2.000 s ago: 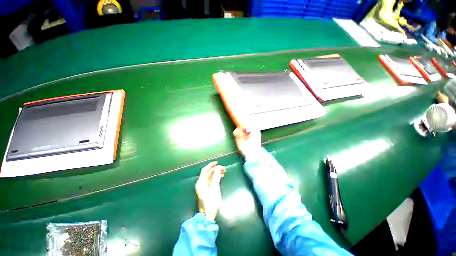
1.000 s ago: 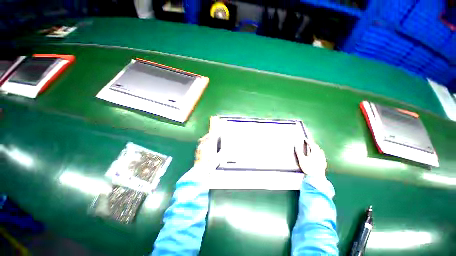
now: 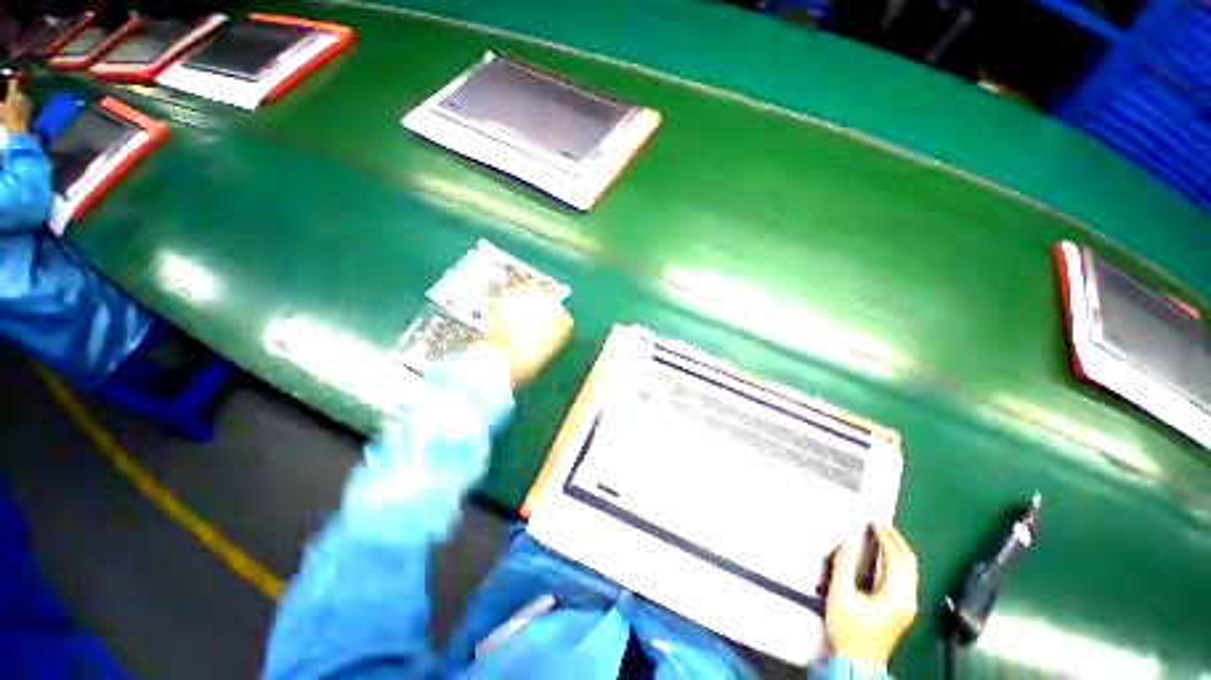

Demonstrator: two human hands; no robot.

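Observation:
A laptop [image 3: 744,458], bottom side up on a white foam sheet with an orange-red edge, lies tilted at the bench's near edge in front of me. My right hand [image 3: 874,591] is at its right edge, holding it, with a dark patch by the fingers. My left hand [image 3: 531,335] is blurred over the right side of the upper screw bag [image 3: 485,282]; its fingertips are hidden. The lower screw bag [image 3: 438,339] lies beside it, nearer me. The electric screwdriver [image 3: 996,565] lies on the bench right of my right hand.
Another laptop [image 3: 538,120] lies across the green bench, one more [image 3: 1153,339] at the right edge, and several at the upper left. A person's blue sleeve [image 3: 27,186] is at the left. Blue bins [image 3: 1142,100] stand at the upper right.
The laptop has come nearer me, onto the bench's front edge. My left hand has left its left side and moved to the screw bags. My right hand stays at its right edge.

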